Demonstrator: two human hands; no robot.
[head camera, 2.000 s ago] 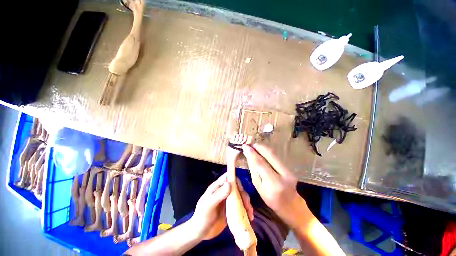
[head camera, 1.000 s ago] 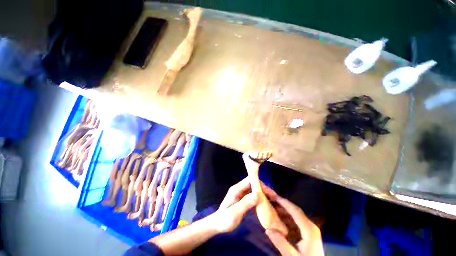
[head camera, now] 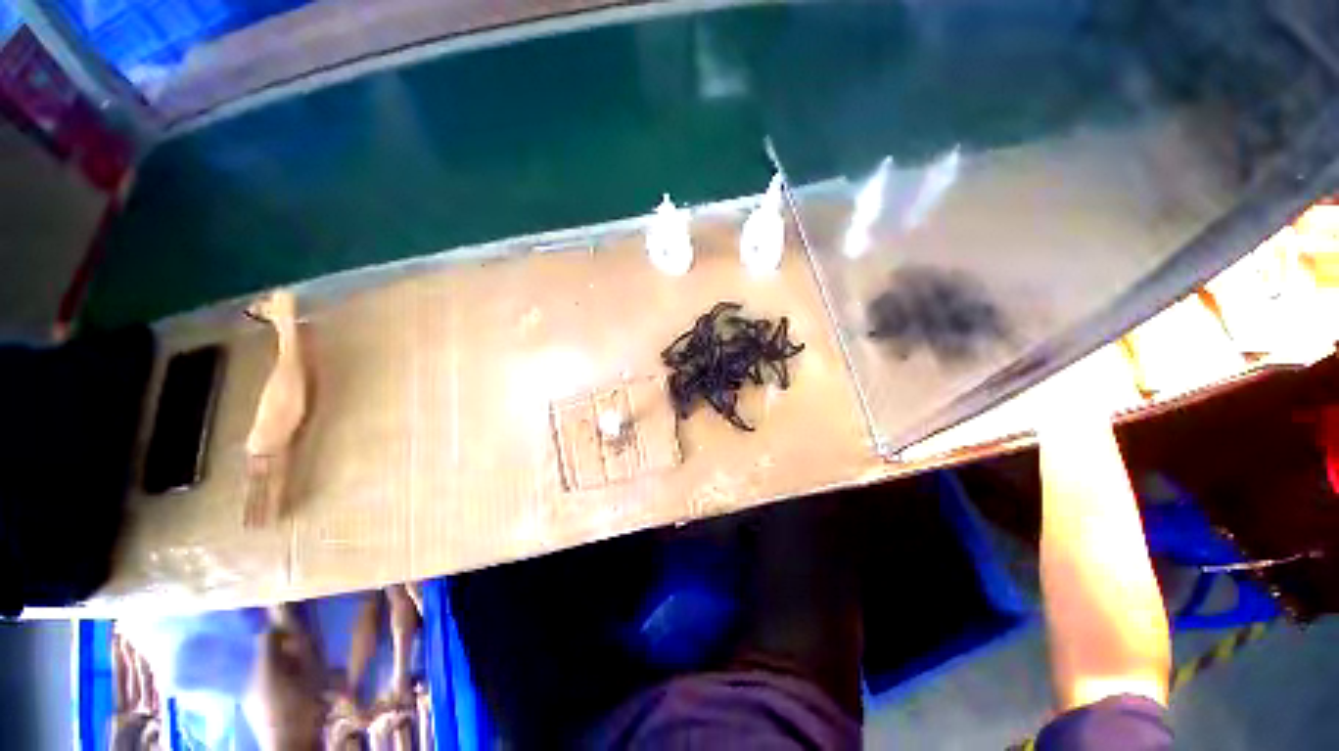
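My right forearm reaches up into the bright booth at the right. My right hand [head camera: 1079,408] is washed out by the glare, so its fingers and anything in them cannot be made out. My left hand is not in view. A tan leg-shaped piece [head camera: 281,393] lies on the cardboard-covered bench [head camera: 426,382] at the left. A tangled pile of black fittings [head camera: 726,361] lies right of the cardboard pad [head camera: 577,458], which bears a whitish glue dab [head camera: 611,423]. Two white glue bottles [head camera: 670,242] [head camera: 762,239] are behind the pile.
A black phone [head camera: 182,420] lies at left beside a dark mass [head camera: 66,470]. A blue crate [head camera: 448,668] with leg pieces is below the bench. A clear panel [head camera: 1013,264] stands right of the pile. The lit booth [head camera: 1226,330] holds pale pieces. A green belt [head camera: 485,191] runs behind.
The view has swung right and up. My right arm now reaches into the booth. My left hand and the leg piece that was held have gone out of clear sight.
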